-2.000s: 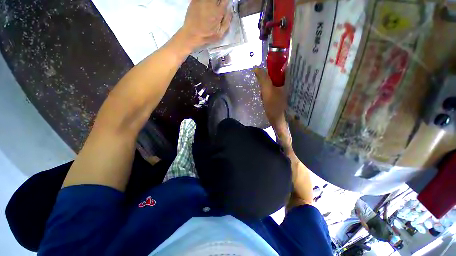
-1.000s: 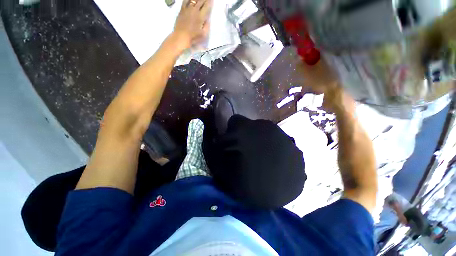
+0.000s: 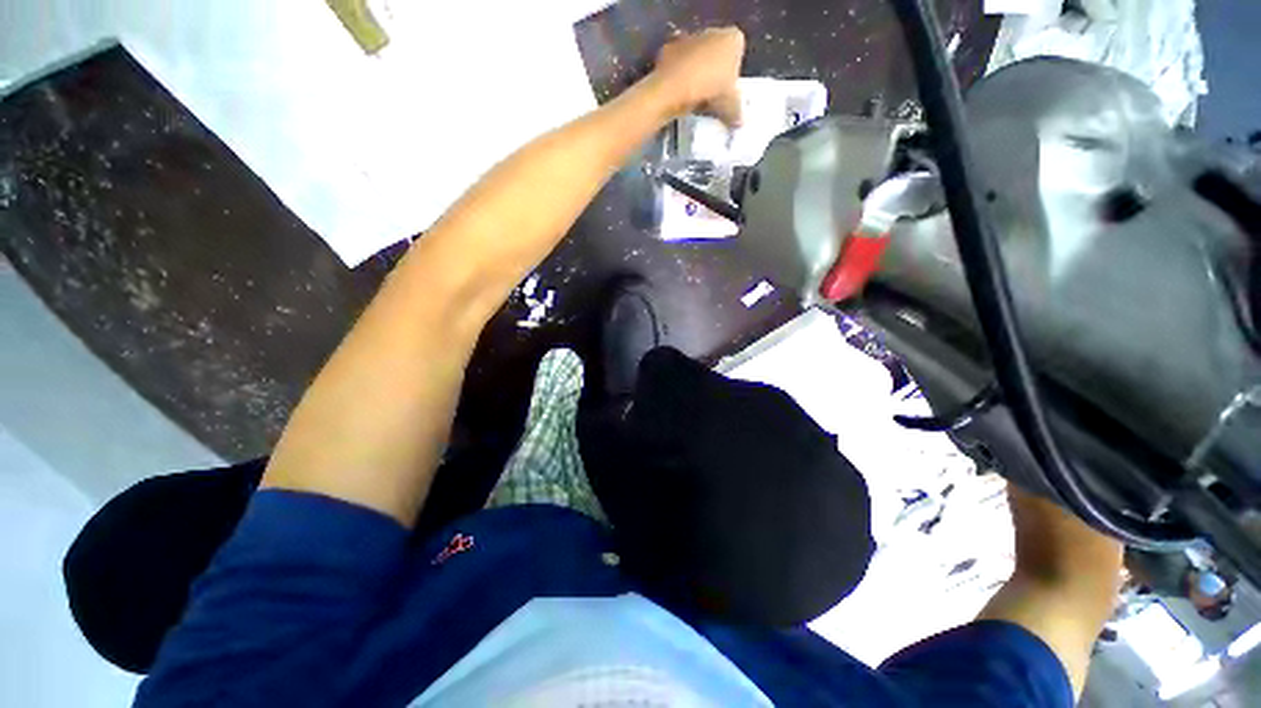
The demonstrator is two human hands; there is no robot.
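The straight knife machine [image 3: 1106, 208] fills the right side, its grey motor body turned, with a red handle [image 3: 855, 263] and a black cable across it. Its shiny base plate [image 3: 698, 219] shows partly on the dark table. My left hand [image 3: 705, 72] is at the base plate's upper side, fingers curled beside small white pieces; whether it grips one cannot be told. My right hand is hidden behind the machine; only the forearm shows at lower right. The white fabric lay [image 3: 429, 125] lies at upper left.
A yellow-brown strip [image 3: 360, 24] lies on the fabric at the top. White scraps [image 3: 533, 302] dot the dark table [image 3: 180, 263]. White cloth [image 3: 816, 374] is heaped at right, with more at upper right. Part of another person [image 3: 1207, 592] shows at the lower right edge.
The machine has turned, so its cable and another side of the motor show. My left hand has moved right, off the fabric to the base plate. My right hand has gone out of sight behind the machine.
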